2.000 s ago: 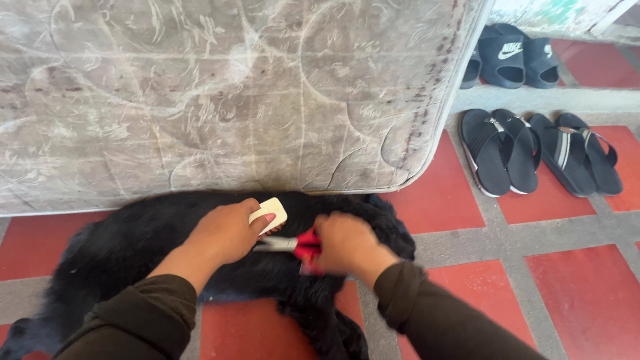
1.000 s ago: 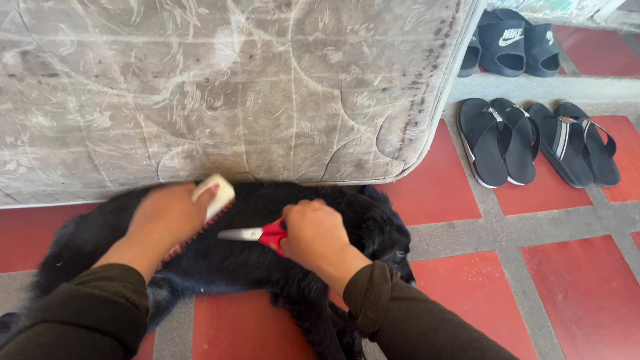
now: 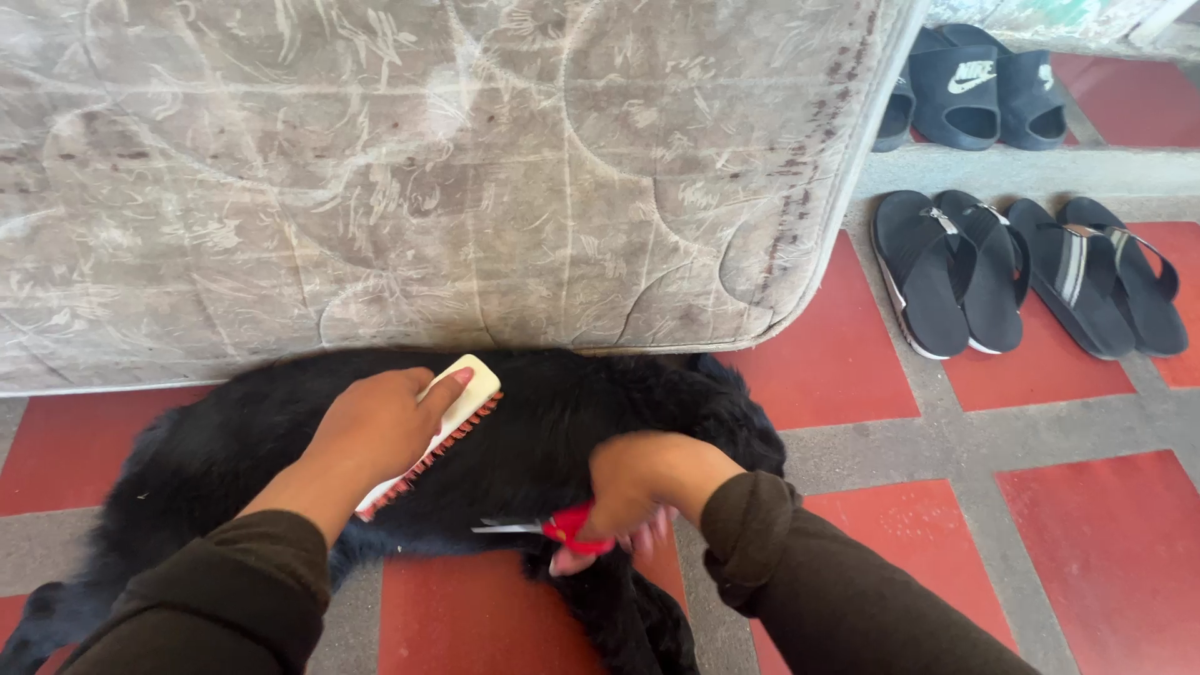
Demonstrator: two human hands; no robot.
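Observation:
A black dog (image 3: 553,412) lies on its side on the tiled floor, its head to the right and its legs toward me. My left hand (image 3: 375,431) grips a white brush with reddish bristles (image 3: 473,384), held over the middle of the dog's body. In my right hand (image 3: 637,487) is a pair of red-handled scissors (image 3: 567,527), near the dog's front legs at the lower edge of its chest. The scissor blades point left and look slightly apart. Part of the dog's body is hidden behind my hands and sleeves.
A stained, patterned mattress (image 3: 422,187) stands upright just behind the dog. Black flip-flops (image 3: 937,281) and another pair with striped straps (image 3: 1087,281) lie on the red tiles at right. Dark slides (image 3: 966,94) rest on the raised step behind them.
My right hand with the scissors has moved down toward the dog's front legs. My left hand with the brush has shifted right since a second ago.

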